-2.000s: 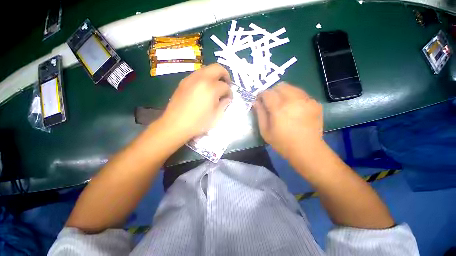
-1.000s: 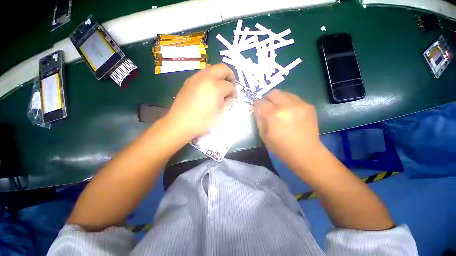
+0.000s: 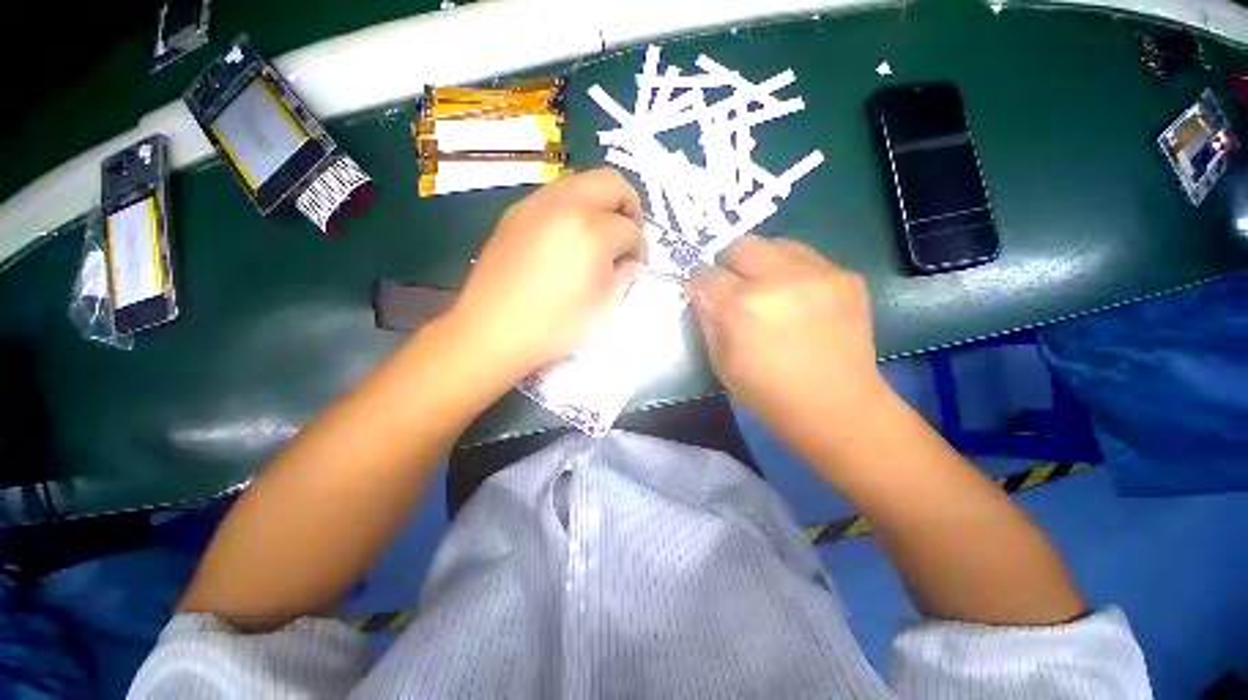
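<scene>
A palm-sized flat module (image 3: 602, 369), washed out white by glare, lies slanted at the bench's front edge between my hands. My left hand (image 3: 559, 260) is closed on its upper left side, fingers bent. My right hand (image 3: 780, 312) is at its upper right corner, thumb and fingertips pinched together; a thin metal line, possibly tweezers, shows between the hands. What the right fingertips hold is too small to tell. A loose heap of narrow white strips (image 3: 705, 151) lies just beyond the module's upper end.
Orange-amber strips with white middles (image 3: 490, 137) lie left of the heap, part-assembled phones (image 3: 260, 130) at upper left, a black phone (image 3: 935, 178) at right. A dark bar (image 3: 413, 305) lies beside my left forearm. A white rail (image 3: 377, 69) runs behind.
My right hand has shifted slightly, its fingers drawn closer together than two seconds ago. My left hand stays on the module. The whole view has moved a little.
</scene>
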